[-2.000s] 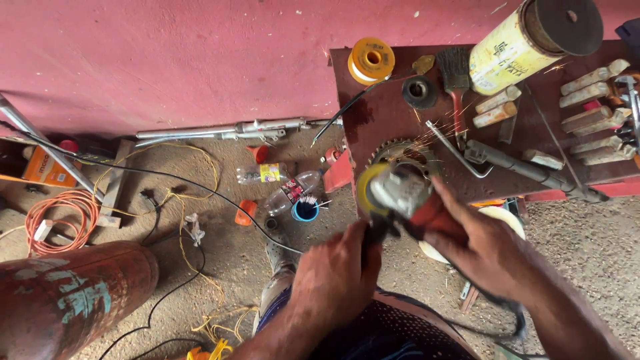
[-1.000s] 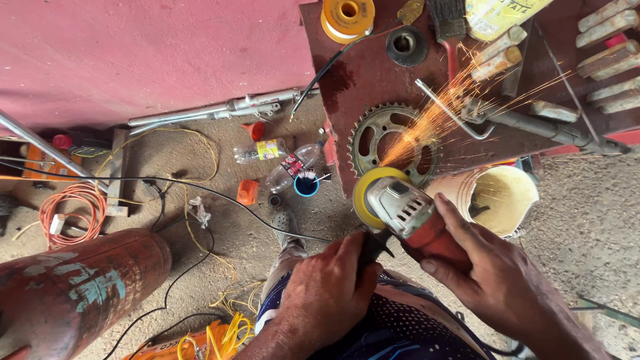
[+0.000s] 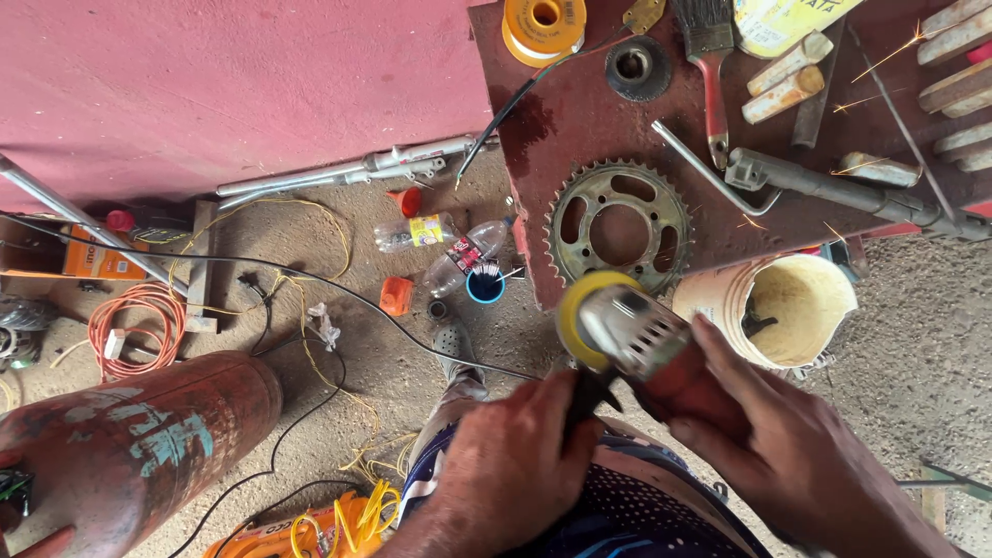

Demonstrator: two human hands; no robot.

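With both hands I hold an angle grinder (image 3: 639,329) with a yellow disc and a red body. My left hand (image 3: 515,457) closes on a dark part beside the grinder's head, apparently its side handle. My right hand (image 3: 775,442) wraps the red body. The disc lies over or against the near edge of a toothed metal sprocket (image 3: 562,232) at the table's edge; whether they touch I cannot tell. A few scattered sparks show at the right, over the table. A bent metal wrench (image 3: 709,170) and a paintbrush (image 3: 713,101) rest beyond the sprocket.
The dark red table (image 3: 535,170) also bears a tape spool (image 3: 544,27), a black-rimmed round part (image 3: 637,68) and metal bars. A white bucket (image 3: 806,310) stands below its edge. Plastic bottles (image 3: 465,256), cables, an orange hose coil (image 3: 136,329) and a rusty gas cylinder (image 3: 147,442) lie on the ground.
The dense spark stream over the sprocket has thinned to a few scattered sparks. Both hands still hold the grinder. The view has shifted since the earliest frame, and the bucket shows more fully.
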